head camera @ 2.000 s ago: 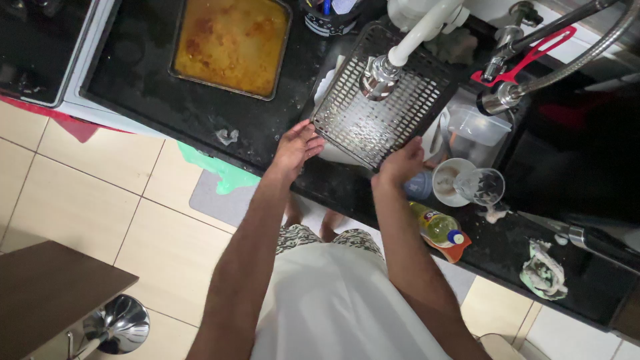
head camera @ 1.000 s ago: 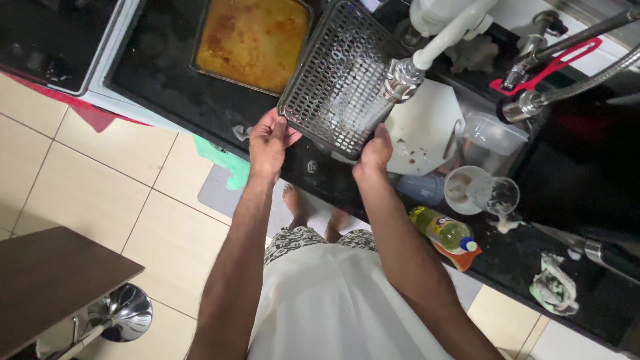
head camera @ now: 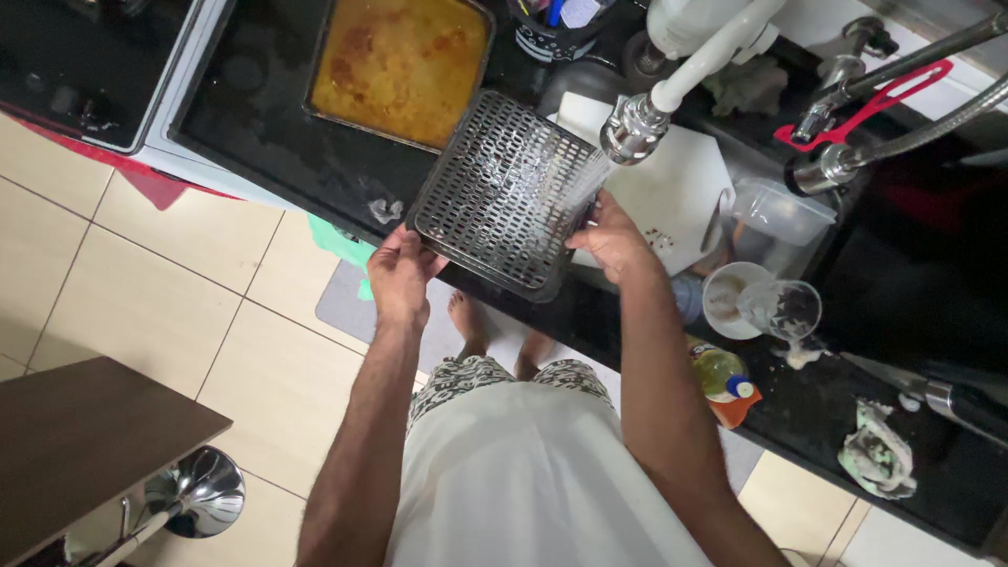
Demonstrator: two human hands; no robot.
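Note:
A dark perforated metal tray point(head camera: 504, 189) is held tilted between both hands, at the front edge of the sink. My left hand point(head camera: 402, 276) grips its lower left corner, thumb on top. On its right side is my right hand point(head camera: 613, 240), fingers around the rim. Water from the chrome faucet head point(head camera: 630, 130) sprays onto the tray's right part. Behind and to the left lies a baking pan point(head camera: 398, 71) with yellowish-brown liquid in it. A white cutting board point(head camera: 669, 193) with small dark bits leans in the sink, partly hidden by the faucet and my right hand.
Right of the board are a clear plastic container point(head camera: 780, 209), a white cup point(head camera: 732, 299), a drinking glass point(head camera: 780, 309), a dish soap bottle point(head camera: 720, 374) on an orange sponge, a knife point(head camera: 929, 390) and a crumpled wet cloth point(head camera: 878, 449). A stove point(head camera: 79, 71) borders the black counter point(head camera: 268, 118) at left.
Both hands and the perforated tray have moved left from under the faucet over these two seconds. The white cutting board, largely covered at first, now shows.

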